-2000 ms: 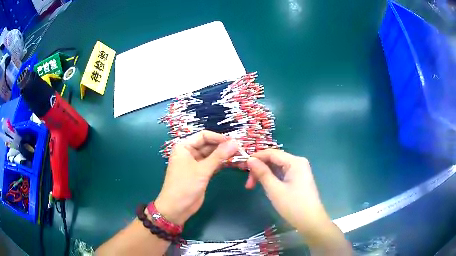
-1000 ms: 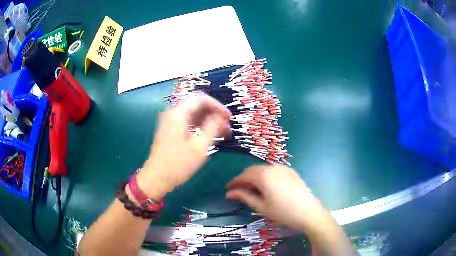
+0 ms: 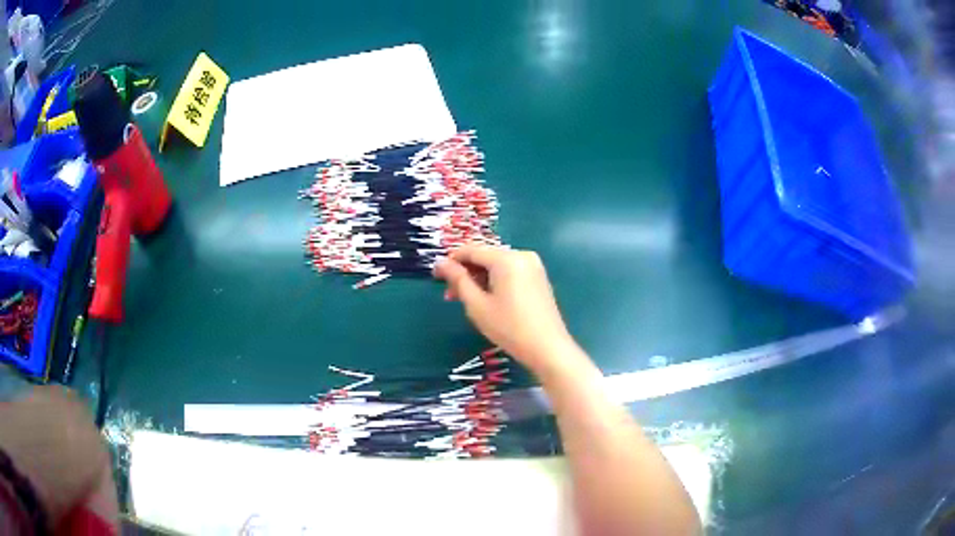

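A pile of wire leads [image 3: 396, 225] with black middles and white and red ends lies on the green bench mat. My right hand [image 3: 505, 298] is at the near right corner of this pile, thumb and fingertips together at the wire ends; whether they grip a lead cannot be told. A second wire bundle [image 3: 414, 414] lies nearer me, across the white strip [image 3: 251, 419]. My left hand is out of the picture; only a blurred wrist with a bracelet shows at the lower left edge.
A white sheet [image 3: 335, 110] lies behind the pile. At left are a red heat gun [image 3: 131, 199], a blue parts bin [image 3: 47, 298] and a yellow sign [image 3: 196, 99]. A blue plastic bin [image 3: 806, 178] stands at right. A near white sheet [image 3: 346, 492] runs along the bottom.
My left hand has moved from the pile to the lower left, out of the picture. My right hand has moved up to the pile's near right corner. The view has shifted, showing more of the blue bin.
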